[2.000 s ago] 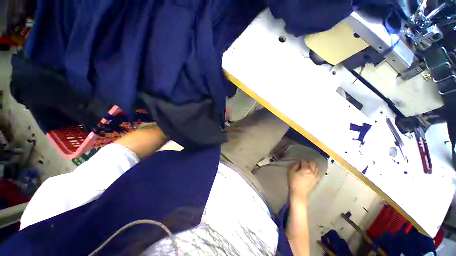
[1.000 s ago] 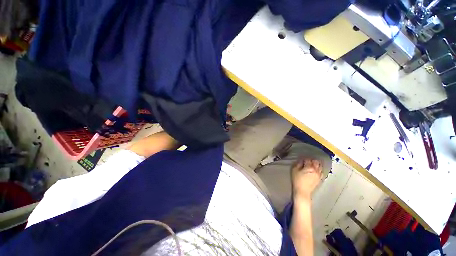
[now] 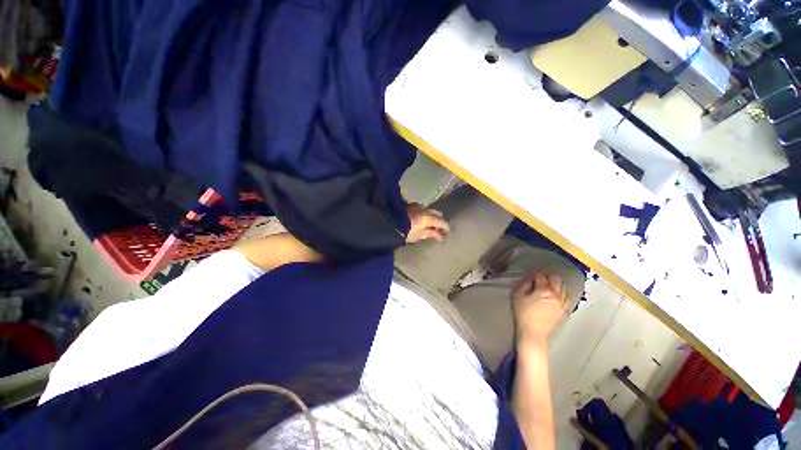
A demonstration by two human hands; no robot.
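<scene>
A large heap of navy garment fabric [image 3: 237, 79] hangs over the table's left end, with a black fabric panel [image 3: 338, 206] at its lower edge. My left hand [image 3: 428, 224] shows past the panel's right edge, over my left thigh. Its fingers are loosely bent and the panel hides part of the hand and wrist; I cannot tell if it touches the cloth. My right hand [image 3: 539, 303] rests on my right thigh with curled fingers. Nothing shows in it.
The white table [image 3: 544, 158] has a yellowish wooden edge. On it lie dark-red snips [image 3: 755, 250], grey tweezers [image 3: 703, 218] and dark fabric scraps [image 3: 638, 215]. The sewing machine [image 3: 681, 53] is at upper right. A red basket [image 3: 136, 250] stands at left, another [image 3: 698, 380] at lower right.
My left hand has come into view from behind the black panel, beside its right edge. My right hand stays on the thigh. The view has shifted slightly.
</scene>
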